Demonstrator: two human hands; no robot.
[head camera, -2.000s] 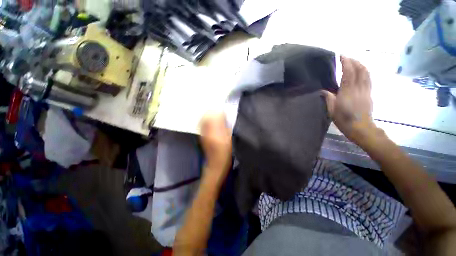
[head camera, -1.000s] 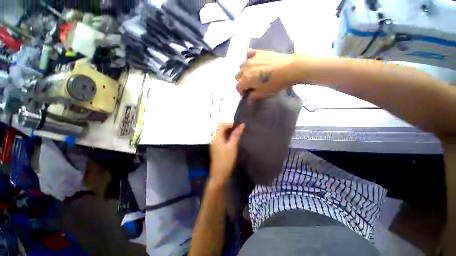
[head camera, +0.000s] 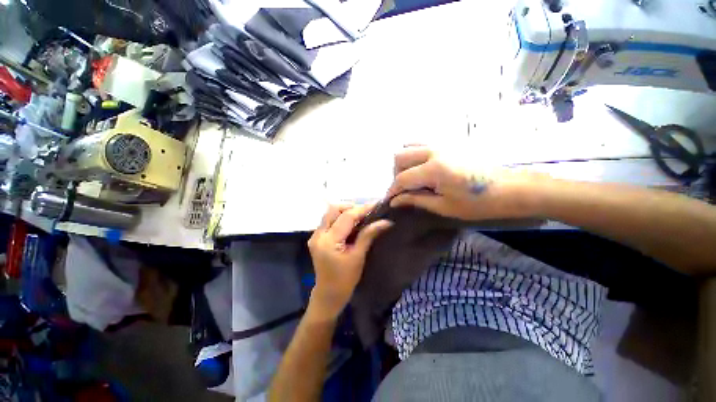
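A dark grey garment panel (head camera: 392, 259) hangs over the table's front edge towards the striped lap cloth. My left hand (head camera: 341, 251) pinches the panel's upper edge between thumb and fingers. My right hand (head camera: 436, 187) grips the same edge a little further right and higher. The edge looks folded between the two hands. The fingertips hide part of the fold.
The white sewing machine (head camera: 628, 59) stands at the upper right, with black-handled scissors (head camera: 677, 149) in front of it. A fanned bundle of cut pieces (head camera: 259, 71) lies at the upper left. A cream second machine (head camera: 129, 153) is far left. Striped cloth (head camera: 502, 306) covers the lap.
My right hand has come down from the panel's top, and both hands now pinch its edge near the table's front. The panel has moved lower. The scissors have come into view.
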